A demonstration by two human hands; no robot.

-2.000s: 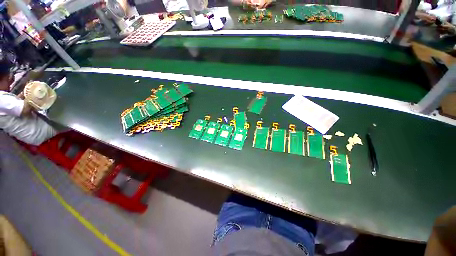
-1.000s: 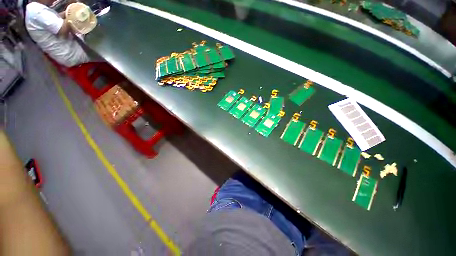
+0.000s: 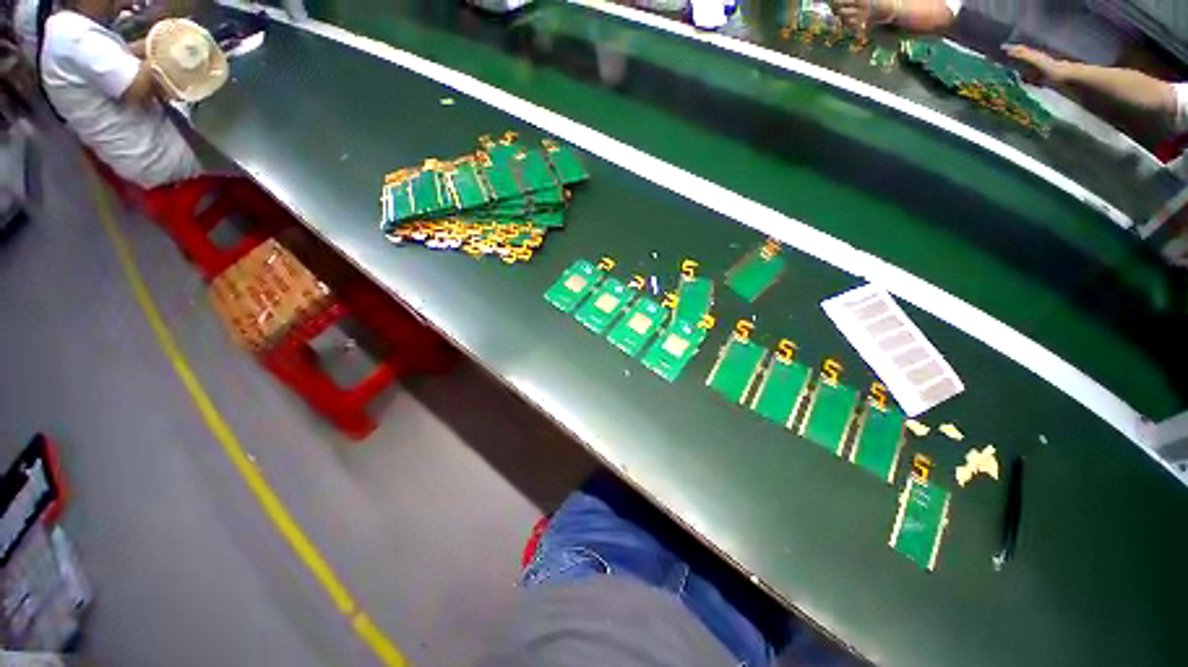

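Neither of my hands is in the picture. A fanned pile of green circuit boards (image 3: 476,196) with orange-gold tails lies at the left of the bench. Several boards with pale squares (image 3: 606,304) lie beside a row of plain green boards (image 3: 782,388). A lone board (image 3: 756,271) lies near the white rail, and another board (image 3: 921,521) lies at the right end of the row. The white adhesive sheet (image 3: 892,347) shows its grey-beige rectangles. Black tweezers (image 3: 1012,511) lie on the bench to the right of cream scraps (image 3: 977,464).
The dark-green bench (image 3: 625,430) borders a white rail (image 3: 651,173) and a green conveyor belt (image 3: 782,143). A person (image 3: 98,98) with a straw hat (image 3: 188,61) sits at upper left by red stools (image 3: 326,378). Another person's arms (image 3: 1107,81) reach over boards (image 3: 971,81) beyond the belt.
The view has tilted and turned left. My arm, blurred at the lower left a second ago, has left the picture. Another person's arms have appeared beyond the belt. The boards and tweezers lie unchanged.
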